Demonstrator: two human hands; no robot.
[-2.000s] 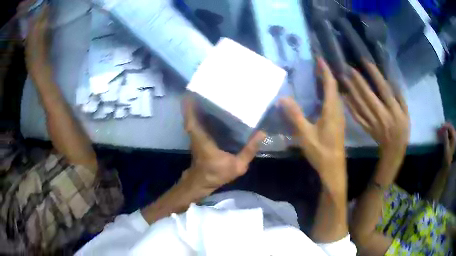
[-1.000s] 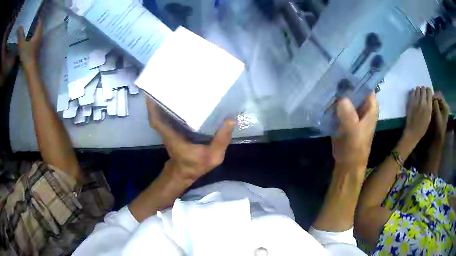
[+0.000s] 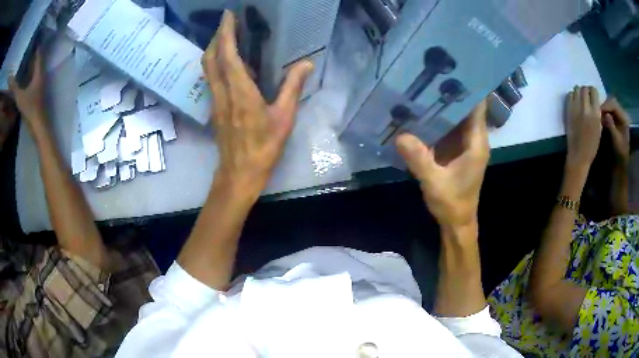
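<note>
My left hand [image 3: 246, 129] is raised over the table with its fingers spread. Its fingers lie in front of an upright carton [image 3: 301, 38] with dark fan pictures, and the thumb is at its lower right edge; I see no closed grip. My right hand [image 3: 452, 168] holds a large blue-grey carton [image 3: 473, 52] by its lower end, thumb and fingers on either side. That carton is tilted and shows pictures of three fans. Its far end is blurred.
A printed carton [image 3: 150, 59] lies at left, beside overlapping flat blanks [image 3: 126, 133] with white flaps. Dark parts [image 3: 504, 98] lie behind the large carton. The table edge [image 3: 266, 203] is near. A person's arm [image 3: 59, 154] is at left, another person's hands [image 3: 585, 126] at right.
The carton with the white end is no longer in my left hand's grip; that hand has moved up with fingers spread. The large carton in my right hand has moved left and closer.
</note>
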